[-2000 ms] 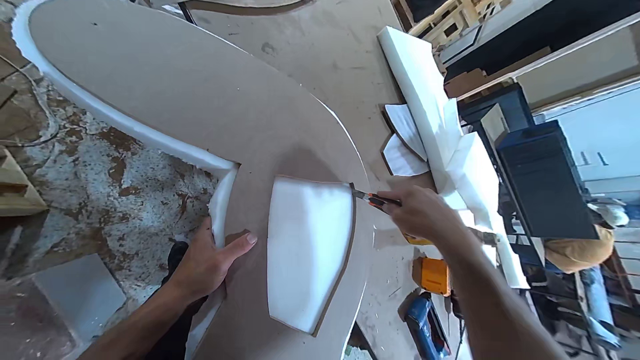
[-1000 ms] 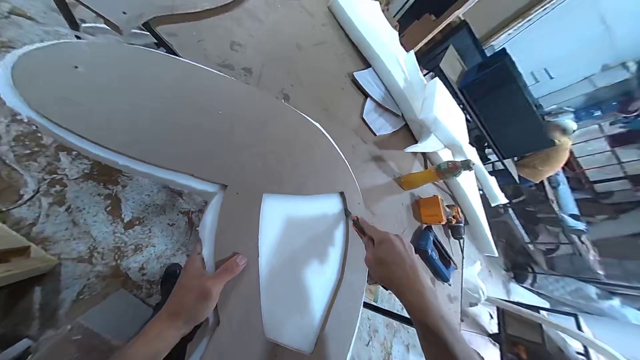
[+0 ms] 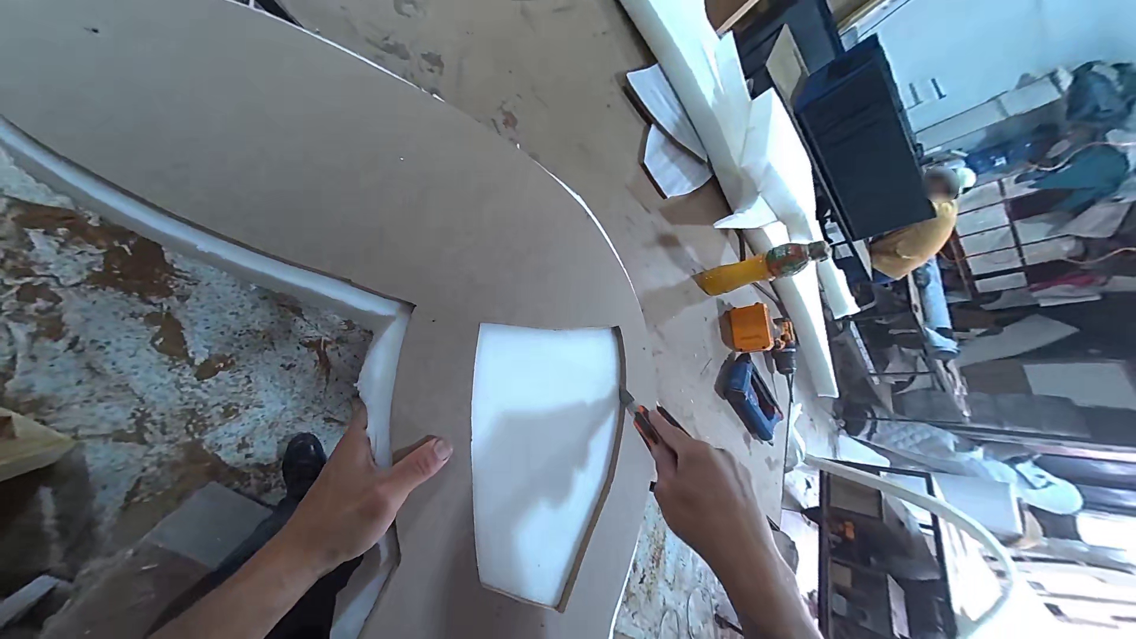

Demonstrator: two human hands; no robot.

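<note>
A large curved brown board (image 3: 293, 151) lies over white foam, whose cut edge (image 3: 222, 247) shows along the left side. Through a four-sided opening in the board shows a white foam surface (image 3: 541, 444). My right hand (image 3: 710, 484) is closed around a utility knife (image 3: 648, 426) with orange and black parts; its blade tip touches the opening's right edge. My left hand (image 3: 373, 497) grips the board and foam at the inner left edge, thumb on top and fingers hidden beneath.
Beyond the board, a worktable (image 3: 550, 80) carries white foam strips (image 3: 710, 98), cut pieces (image 3: 673, 164), a bottle with yellow liquid (image 3: 754, 271), an orange case (image 3: 751, 327), a drill (image 3: 784, 346) and a blue tool (image 3: 751, 398). A person (image 3: 923, 231) is in the background. Debris covers the floor (image 3: 222, 373).
My right hand has moved the knife from the opening's upper right corner down along its right edge. My left hand stays on the inner edge. The view has shifted.
</note>
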